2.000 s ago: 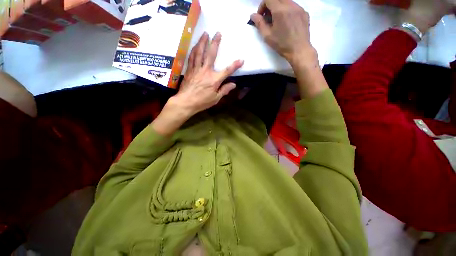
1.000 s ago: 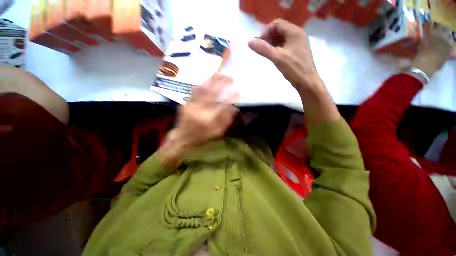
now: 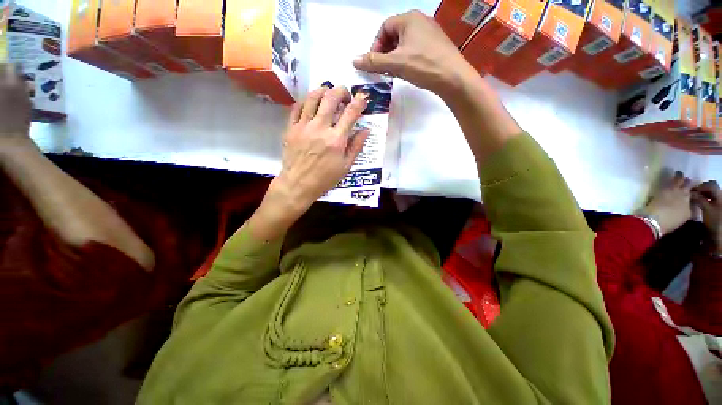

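Observation:
A retail carton (image 3: 366, 170) lies on the white table in front of me, its white printed broad face up. My left hand (image 3: 323, 142) rests on this face with its fingers spread a little, and hides part of the print. My right hand (image 3: 396, 59) is at the carton's far end, thumb and index finger close together at its edge. I cannot tell whether something small is between those fingertips.
Orange carton rows stand at the back left (image 3: 198, 35) and back right (image 3: 562, 39) of the white table (image 3: 475, 150). More cartons stand at the far right (image 3: 673, 99) and far left (image 3: 43, 63). People in red sleeves sit on both sides.
The carton now lies nearer the middle, and my left hand has moved from beside it onto its face. My right hand has come to its far end. The neighbour's hands at right are lower.

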